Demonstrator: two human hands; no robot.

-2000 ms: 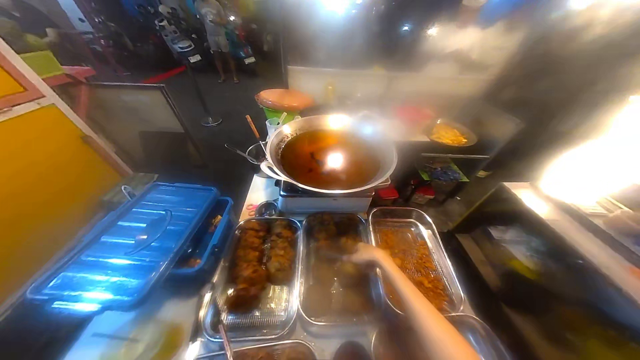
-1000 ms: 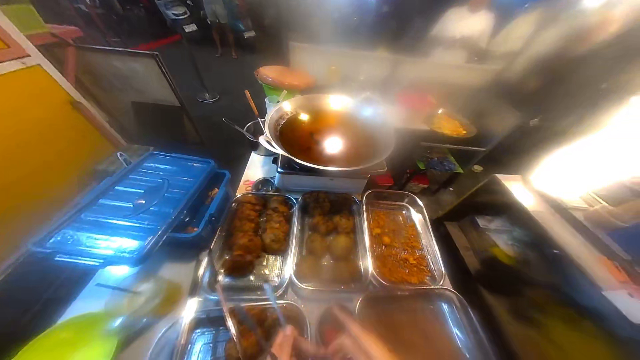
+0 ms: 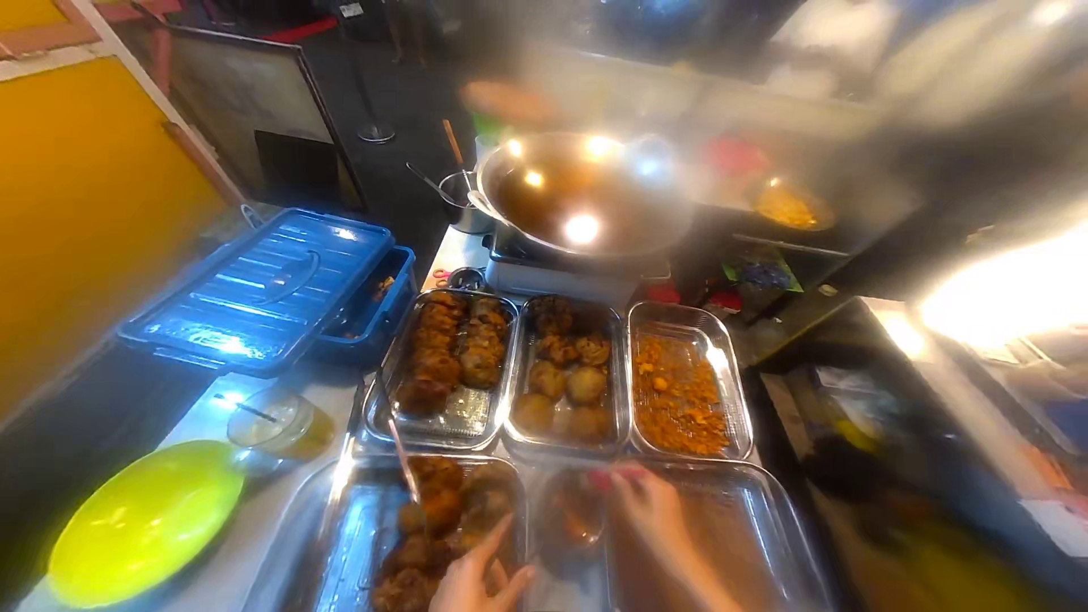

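Note:
My left hand (image 3: 483, 571) hangs over the lower left metal tray (image 3: 293, 531), its index finger and thumb apart, with nothing seen in it. Browned fried pieces (image 3: 435, 501) lie in that tray, and a thin metal utensil, perhaps tongs (image 3: 398, 438), leans in it. My right hand (image 3: 654, 510) is blurred above the left part of the lower right tray (image 3: 786, 510), fingertips bunched beside a small container with reddish-brown contents (image 3: 574, 514). Something pink-red shows at the fingertips; whether they pinch anything is unclear.
Three trays stand behind, with fried skewers or pieces (image 3: 438, 340), round browned balls (image 3: 585, 385) and orange bits (image 3: 676, 399). Beyond is a wide wok of oil (image 3: 586, 200) on a stove. Left are a blue lidded box (image 3: 272, 289), green plate (image 3: 149, 523) and glass (image 3: 276, 425).
My right hand was over the back middle tray two seconds ago; it is now lower, near the front trays. My left hand has come into view. The view has tilted somewhat.

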